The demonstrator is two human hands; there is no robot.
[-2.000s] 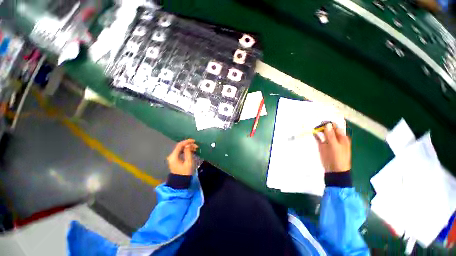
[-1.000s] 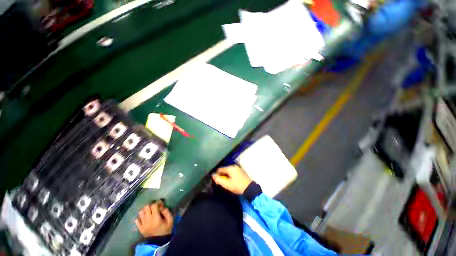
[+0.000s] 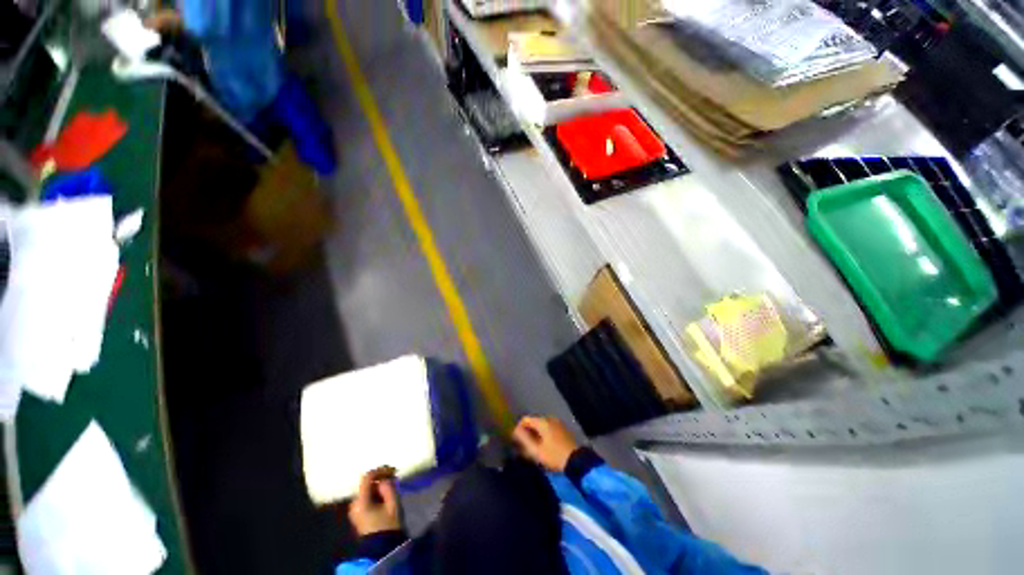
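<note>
The white-topped stool (image 3: 368, 429) with a blue frame stands in the aisle right in front of me. My left hand (image 3: 376, 502) is at the stool's near edge with its fingers bent; whether it touches or grips the stool cannot be told. My right hand (image 3: 545, 441) is to the right of the stool, loosely curled over the aisle, with nothing visible in it. Loose white sheets (image 3: 92, 511) lie on the green bench at the far left, cut off by the picture's edge.
A paper pile (image 3: 56, 298), red-orange item (image 3: 88, 142) and blue box (image 3: 76, 185) lie on the bench. A person in blue (image 3: 238, 56) is at the upper left. The right shelf holds a green bin (image 3: 902, 264), red tray (image 3: 608, 143), yellow papers (image 3: 746, 335) and cardboard (image 3: 719, 96).
The view has swung right from the bench to the aisle and shelf. The component trays have left the picture. My left hand has gone from the bench edge to the stool's edge.
</note>
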